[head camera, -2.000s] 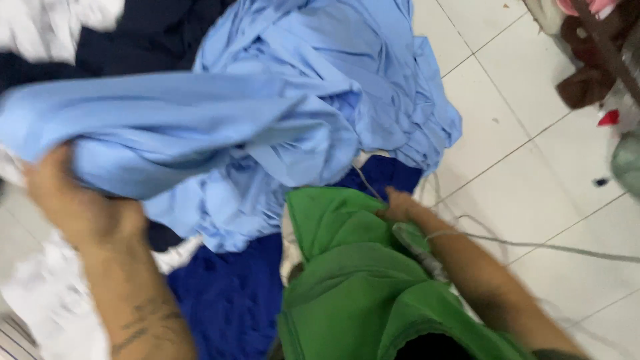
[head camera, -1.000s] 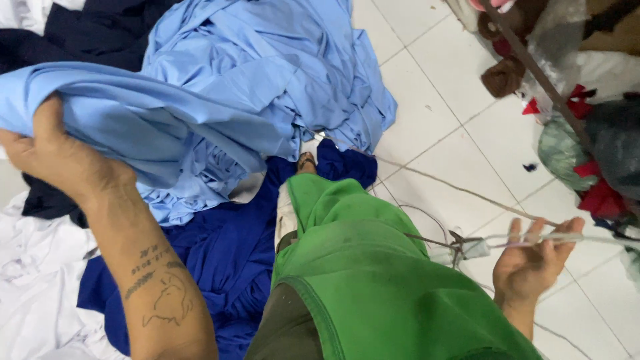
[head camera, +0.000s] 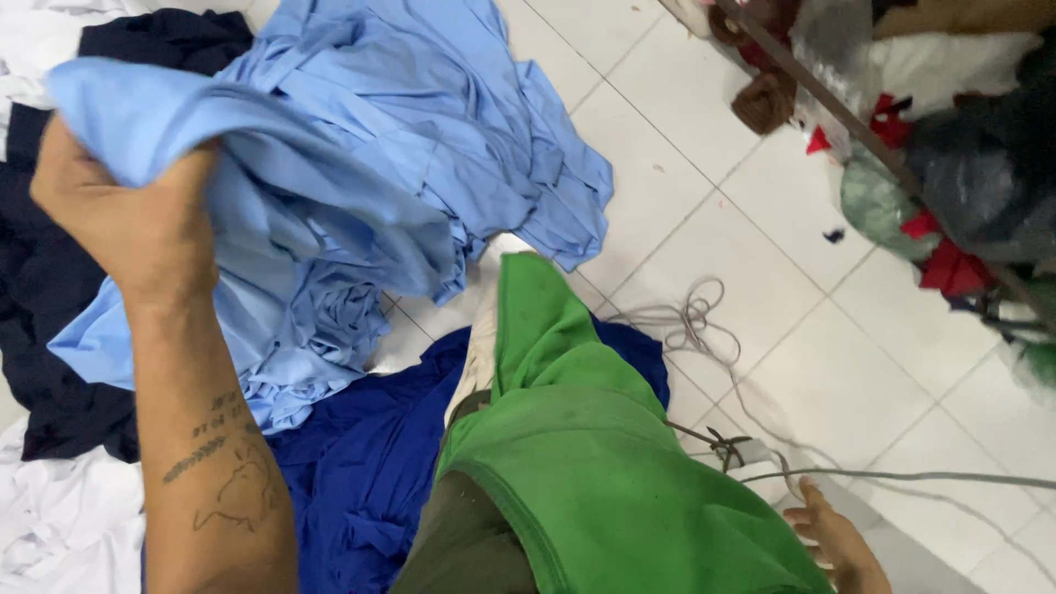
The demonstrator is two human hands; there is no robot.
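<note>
My left hand grips a bunched fold of light blue fabric at the left, raised above the floor. The rest of that cloth trails to a large heap at the top centre. My right hand is at the lower right, fingers partly spread, beside a grey cable and a whitish object with a dark tie; whether it touches them is unclear. A green apron covers my front, between the two hands. Royal blue fabric lies under and beside it.
Dark navy fabric and white fabric lie along the left. A tangled thin cord rests on the white tile floor. At the upper right, a brown metal bar crosses plastic bags and red scraps.
The light blue fabric in my left hand has shifted and bunched differently. My right hand, near the apron's edge two seconds ago, is now further out at the lower right.
</note>
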